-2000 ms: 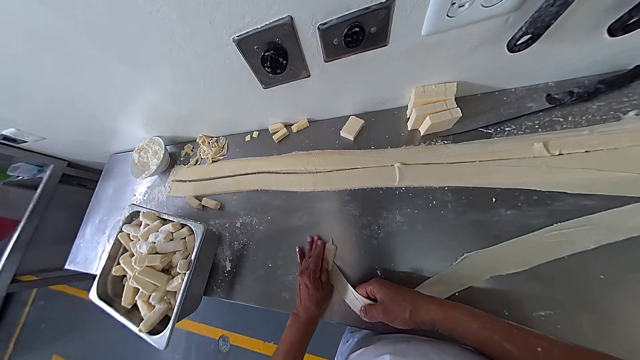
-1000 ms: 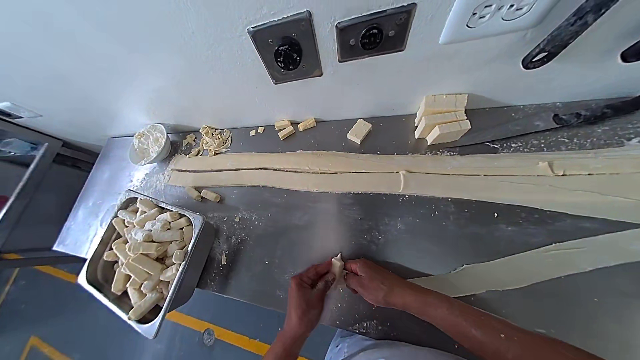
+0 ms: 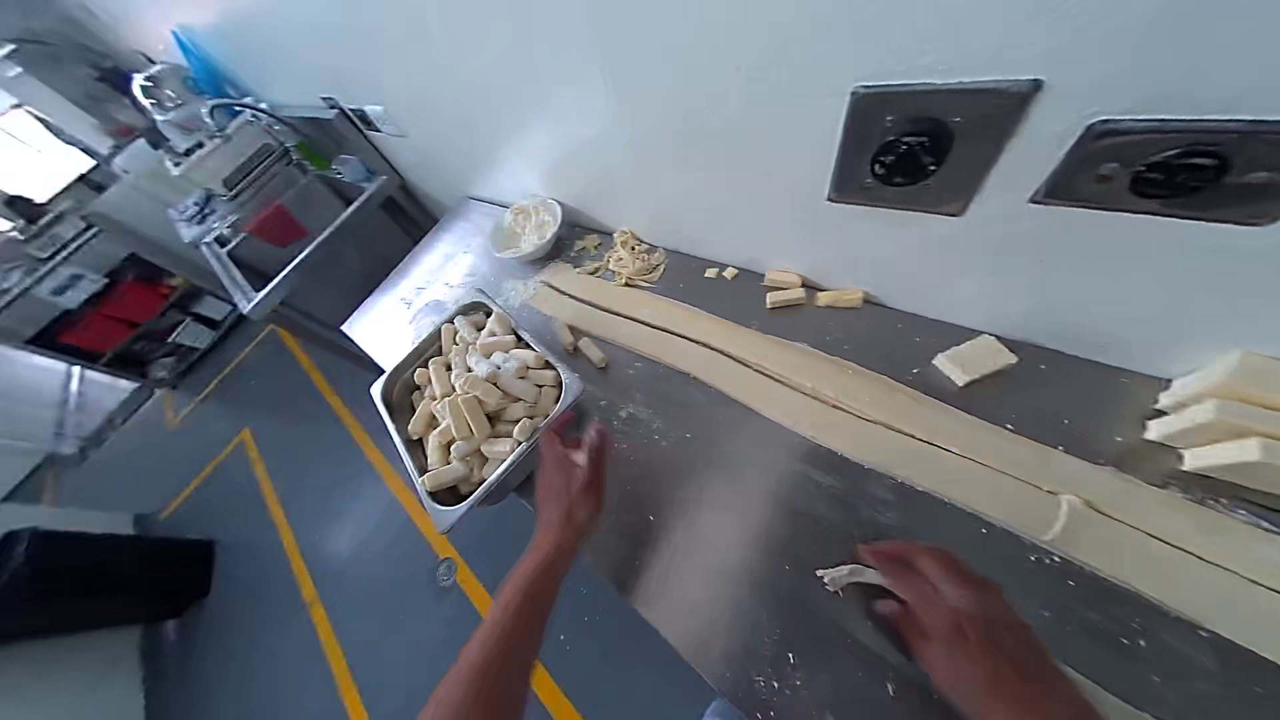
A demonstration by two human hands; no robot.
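Note:
My left hand (image 3: 570, 475), blurred, is raised beside the near right rim of a steel pan (image 3: 572, 392). Floured cheese sticks (image 3: 475, 405) are heaped in that pan; whether the hand touches the rim I cannot tell. A small scrap of dough (image 3: 848, 576) lies at the fingertips of my right hand (image 3: 925, 605), low over the steel table; I cannot tell if it is gripped. Long flat dough strips (image 3: 800, 385) run diagonally across the table beyond my hands. Two short cheese sticks (image 3: 591, 352) lie between the pan and the strips.
Against the wall stand a white bowl of flour (image 3: 527, 228), dough scraps (image 3: 634, 258), small cheese pieces (image 3: 785, 298), a cheese block (image 3: 975, 360) and thick cheese slabs (image 3: 1235, 420). The steel table's (image 3: 640, 585) near edge drops to a floor with yellow lines. A sink unit (image 3: 310, 225) stands beyond.
My hands, together at a small dough piece one second ago, are now apart. The left has moved to the pan; the right has stayed over the table. The view has swung left.

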